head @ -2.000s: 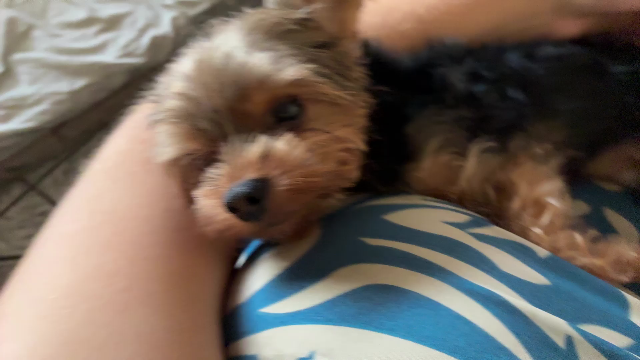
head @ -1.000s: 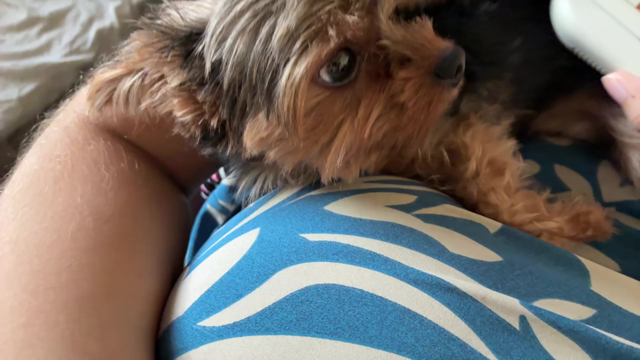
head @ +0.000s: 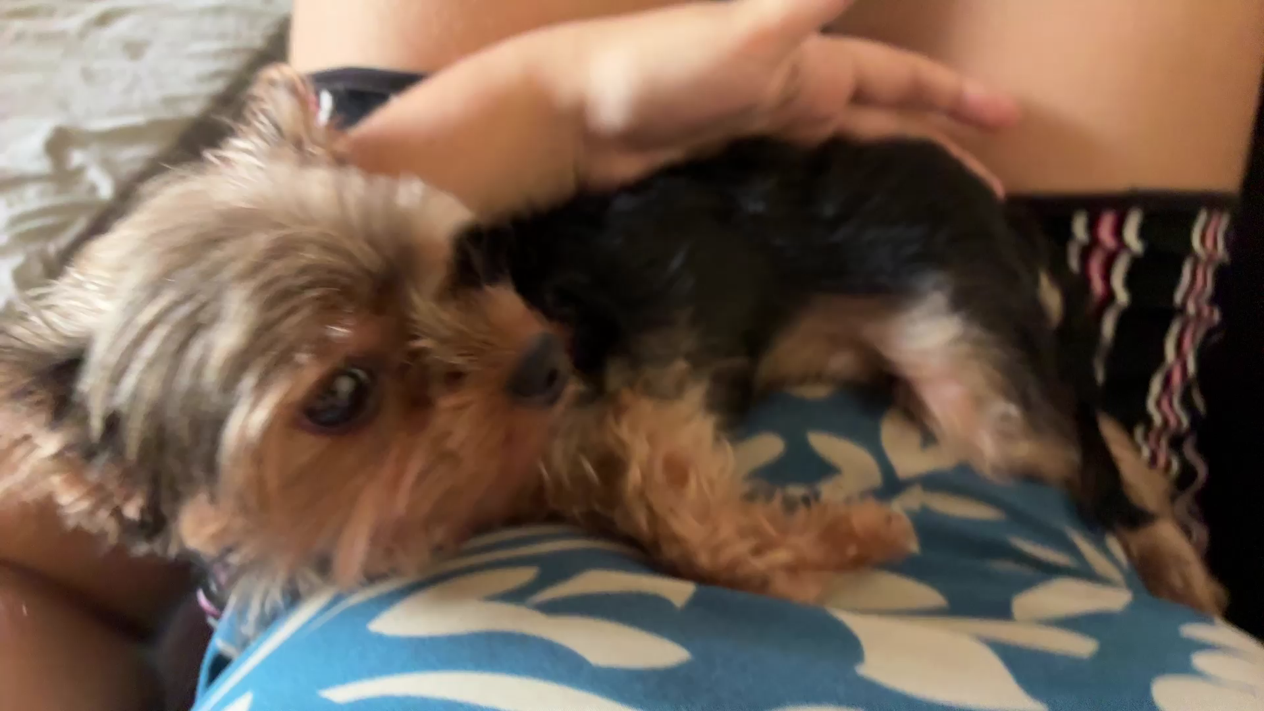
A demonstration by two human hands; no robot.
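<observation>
A small long-haired dog (head: 770,257), black on the back and tan on the head and legs, lies on its side over blue fabric with a cream leaf pattern (head: 513,632). Its head is at the left with the muzzle turned right, and its front paw stretches across the fabric. My left hand (head: 731,89) lies along the dog's back, fingers apart and pointing right, the thumb partly cut off by the top edge. The forearm passes behind the dog's head. My right hand is out of view.
Bare legs (head: 1066,99) extend behind the dog. Dark fabric with pink and white wavy stripes (head: 1155,326) lies at the right. Pale wrinkled cloth (head: 109,79) fills the upper left, and part of a bare arm (head: 69,632) shows at the lower left.
The dog's head has turned right since the oldest frame. Fingers beside a pale object at the right edge one second ago are out of view. The view now takes in more of the dog's body.
</observation>
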